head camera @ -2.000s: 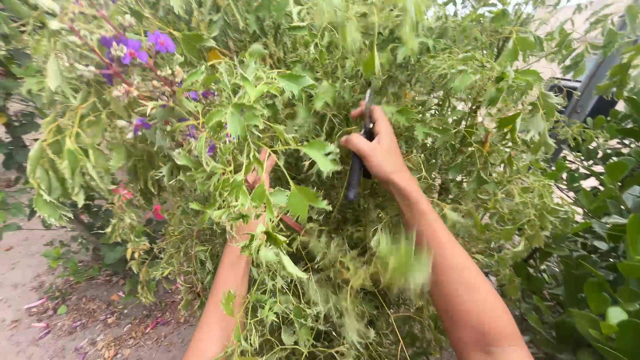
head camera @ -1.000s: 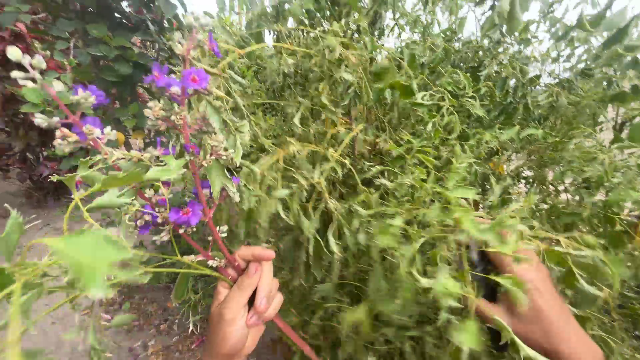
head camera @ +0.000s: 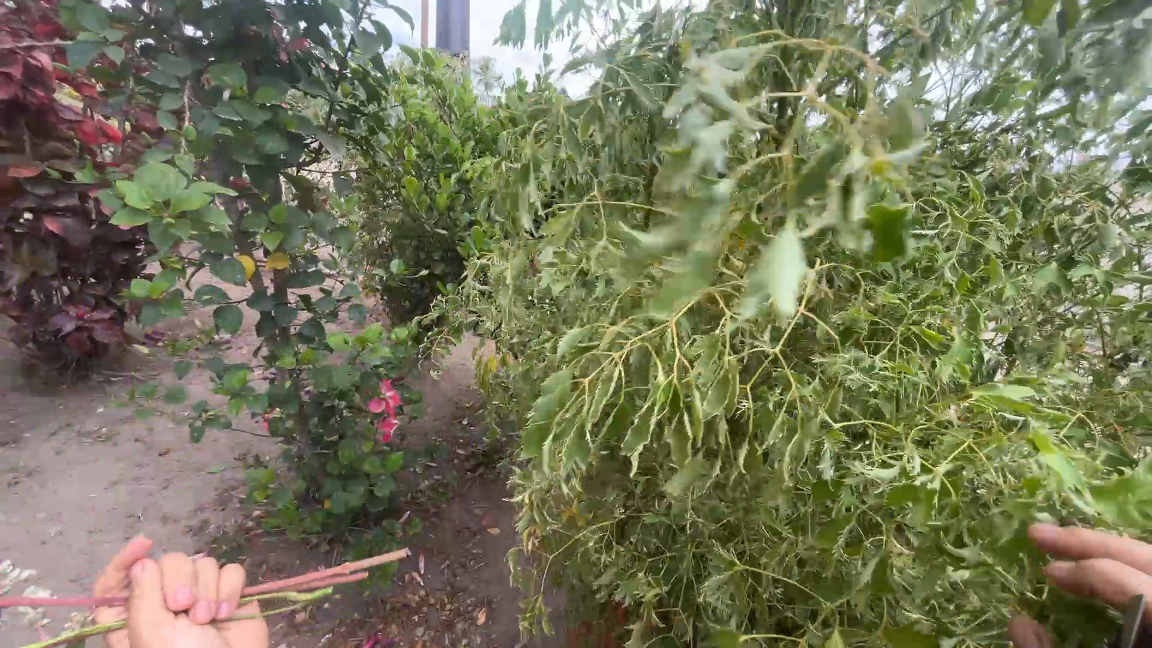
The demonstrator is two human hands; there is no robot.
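At the lower left of the head view, my left hand [head camera: 184, 598] is closed around cut stems [head camera: 333, 573], reddish and green, whose bare ends point right. Pale blossoms show faintly at the left edge. My right hand [head camera: 1093, 576] is cut off by the lower right corner, its fingers beside the leafy shrub [head camera: 720, 405]. A thin dark metal edge [head camera: 1136, 621] shows at that hand, likely part of the cutting tool; most of it is out of view, so the grip cannot be made out.
The shrub's drooping branches fill the middle and right. Left of it stand a slender green bush [head camera: 279, 360] with pink flowers [head camera: 387, 409] and a dark red-leaved shrub [head camera: 63, 225]. Bare soil [head camera: 90, 459] with fallen leaves lies between them. A dark post [head camera: 453, 27] rises behind.
My left hand has moved down and left, still holding the stems; their purple flowers are now out of view. My right hand has moved to the lower right corner. The view has swung left.
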